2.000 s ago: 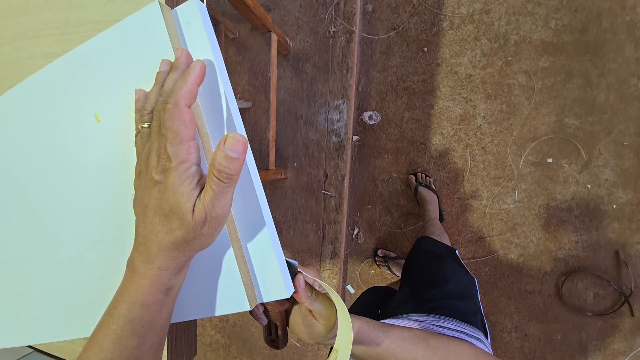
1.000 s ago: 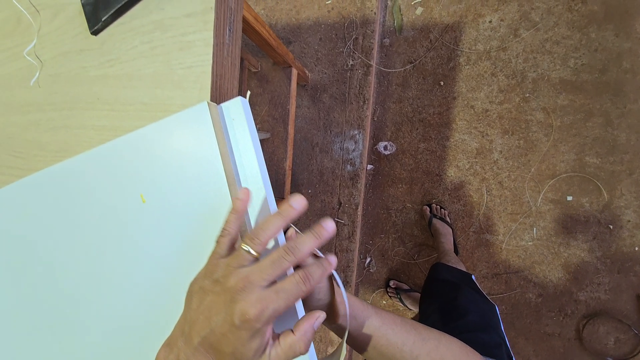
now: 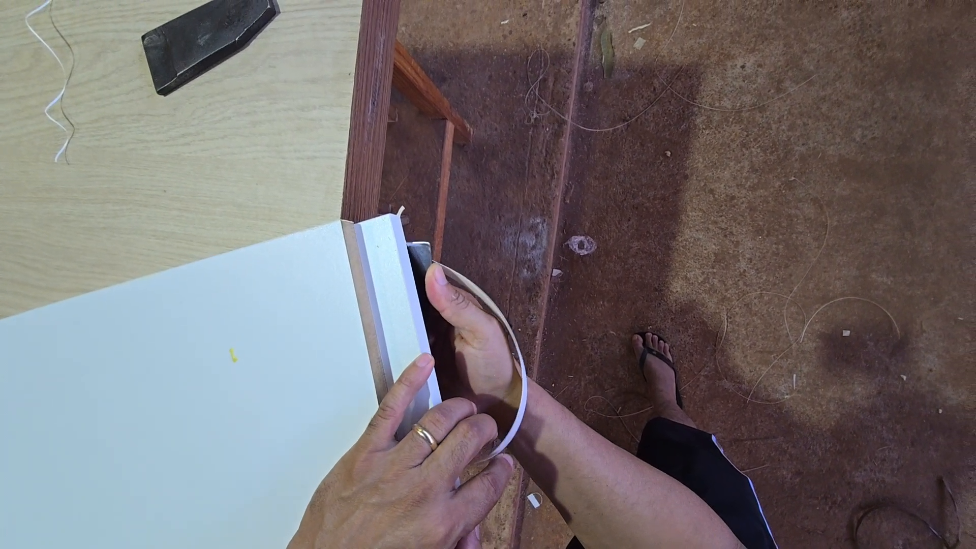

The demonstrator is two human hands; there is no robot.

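Note:
My left hand (image 3: 412, 465), with a ring, lies over the edge of a white panel (image 3: 191, 396). Its index fingertip touches the bevelled white edge piece (image 3: 385, 267); the other fingers are bent, the thumb hidden. Beside that edge, my right hand (image 3: 476, 343) holds a dark hand tool with a metal end (image 3: 419, 255), its thumb near the tip. Most of the tool is hidden. A thin pale edging strip (image 3: 515, 347) curves from beside the right thumb around to the left fingers; whether they touch it cannot be told.
The panel rests on a wood-grain tabletop (image 3: 221, 191) with a reddish wooden edge (image 3: 370, 114). A dark metal block (image 3: 210, 42) and a curled white offcut (image 3: 57, 99) lie there. A wooden leg frame (image 3: 435, 91) stands below; thin offcuts (image 3: 846, 301) litter the floor.
My left hand has left its flat position on the panel and come down over the edge beside my right hand. The right hand has moved up along the edge with the tool. The view has shifted.

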